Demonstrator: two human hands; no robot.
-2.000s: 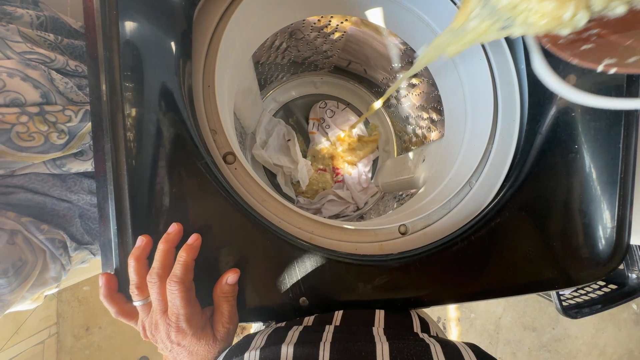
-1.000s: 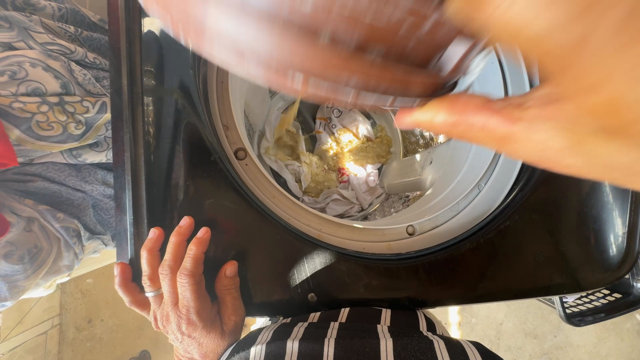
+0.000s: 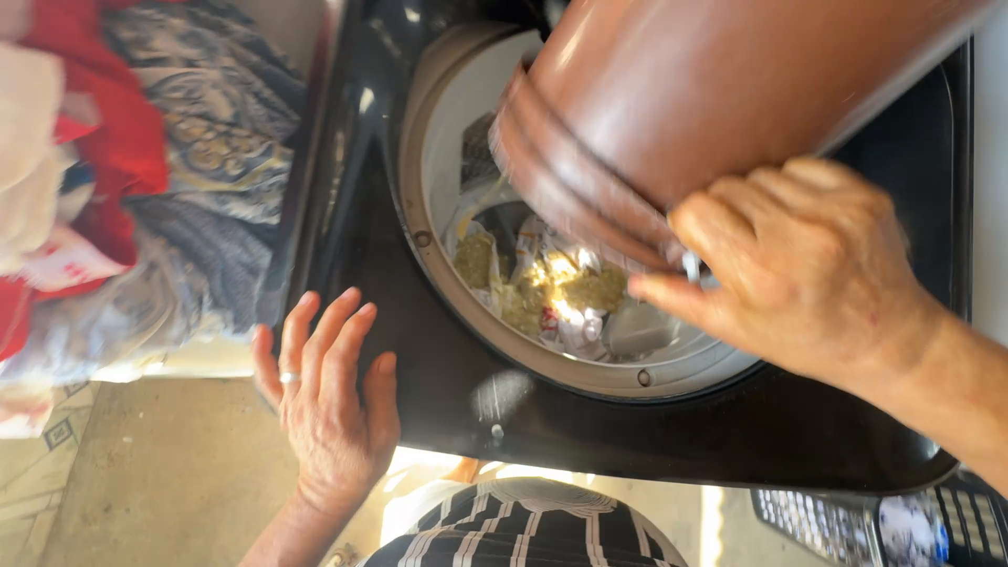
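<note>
My right hand (image 3: 803,260) grips the rim of a brown plastic bucket (image 3: 693,94), tipped mouth-down over the round opening of a top-loading washing machine (image 3: 441,394). A thin yellowish stream runs from its lip. Inside the drum, white cloth with printed marks (image 3: 579,331) lies under a yellowish, pulpy wet mass (image 3: 594,290), partly hidden by the bucket. At the front left corner of the black machine top is my left hand (image 3: 335,394), fingers spread, a ring on one finger, holding nothing.
Red, patterned and pale fabrics (image 3: 134,142) are heaped left of the machine. A black plastic basket (image 3: 819,520) with things in it stands on the floor at the lower right. Tiled floor (image 3: 157,465) shows at the lower left.
The bucket has swung over the drum opening, its body now fully tilted there. More yellowish pulp lies on the cloth than two seconds ago. My left hand remains by the corner.
</note>
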